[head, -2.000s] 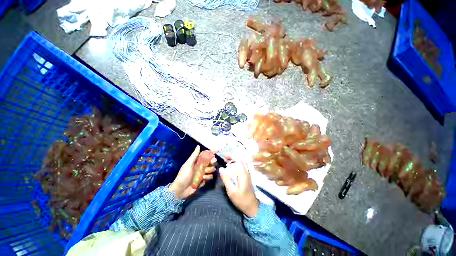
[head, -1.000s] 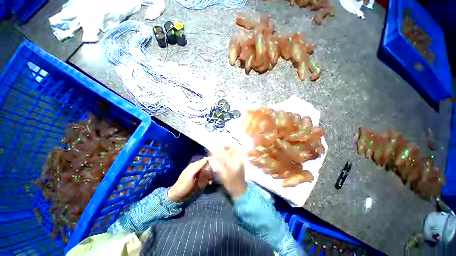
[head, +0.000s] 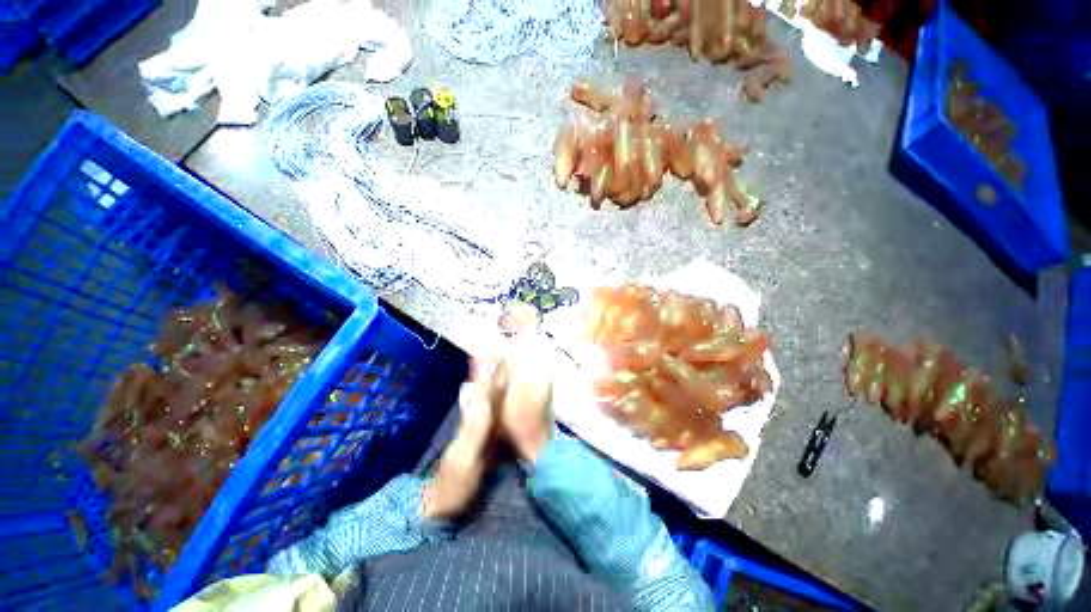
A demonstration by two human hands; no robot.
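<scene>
My left hand (head: 464, 445) and my right hand (head: 524, 389) are close together at the table's front edge, blurred and overexposed. The right fingers reach toward the dark round discs (head: 544, 288). Whether either hand holds anything is hidden by the blur and glare. Translucent orange-brown pieces (head: 676, 359) lie heaped on a white sheet (head: 726, 490), right of my hands. Pale cord hanks (head: 347, 215) lie left of the discs.
A large blue crate (head: 347, 323) with orange-brown pieces stands at left. More pieces lie in a pile (head: 646, 155) and a row (head: 945, 407). A small black tool (head: 817, 445), black-and-yellow items (head: 422, 117), white cloths (head: 257, 54), a blue bin (head: 915, 150) and a white tub (head: 1044, 567) also show.
The orange-brown piece seen in my left hand two seconds ago no longer shows. Both hands have moved forward, the right toward the discs. The view has shifted slightly.
</scene>
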